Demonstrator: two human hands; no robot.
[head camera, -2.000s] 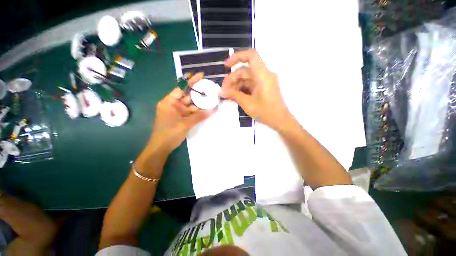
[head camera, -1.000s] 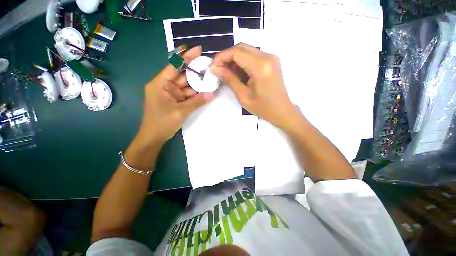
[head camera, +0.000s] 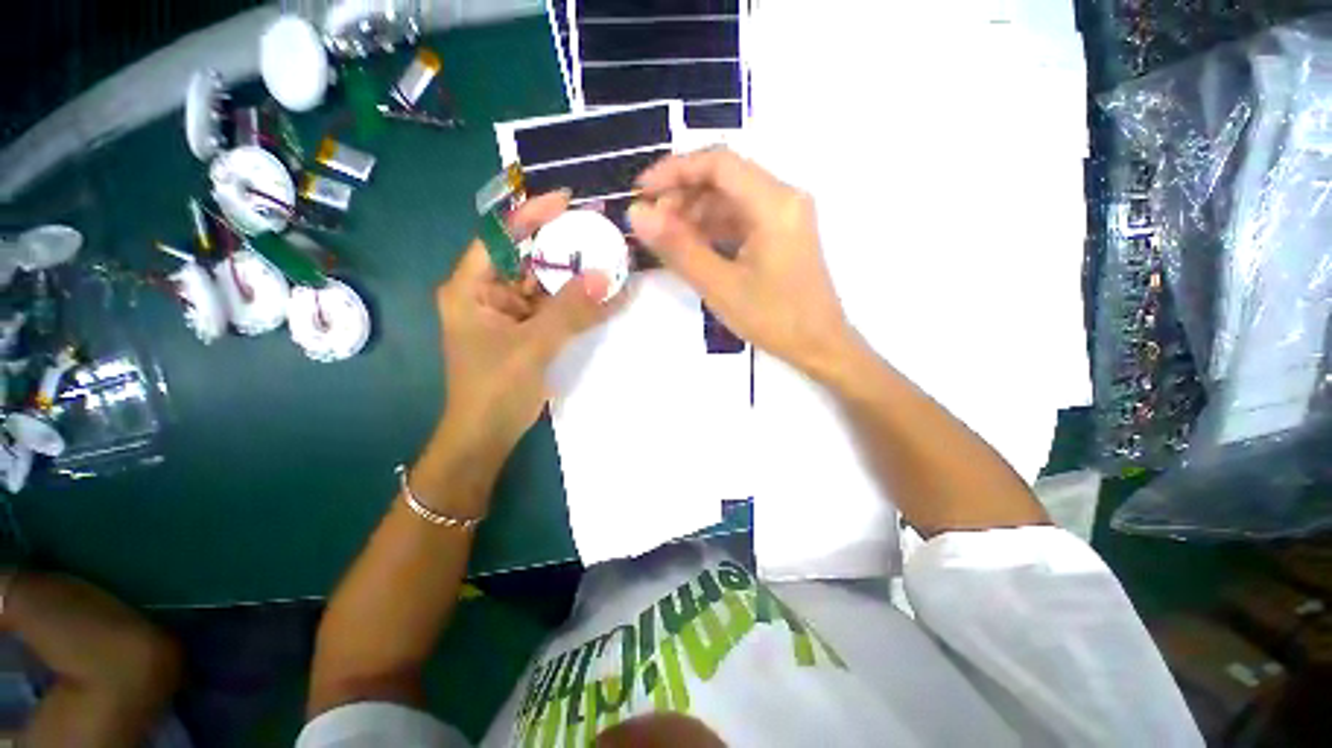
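My left hand (head camera: 504, 322) holds a round white housing (head camera: 592, 244) by its edge, with the thumb on its face. Red and dark lead wires show on the housing. A green circuit board (head camera: 498, 244) and a small silver and yellow cell (head camera: 501, 189) hang at its left, by my left fingers. My right hand (head camera: 738, 241) is just right of the housing, with thumb and forefinger close together; whether something small is between them I cannot tell. The die-cut adhesive sheet (head camera: 599, 151) with black rectangles lies behind the hands.
Several housings (head camera: 329, 319) with wires and cells lie on the green mat (head camera: 292, 482) at left. A clear plastic tray (head camera: 110, 417) is at far left. White paper sheets (head camera: 935, 219) lie at right, then a crinkled clear bag (head camera: 1271, 292). A person's arm (head camera: 88, 650) shows lower left.
My right fingers have moved off the housing's face to just beyond its edge. My left thumb now lies on the housing. The board hangs more upright. The view has also shifted.
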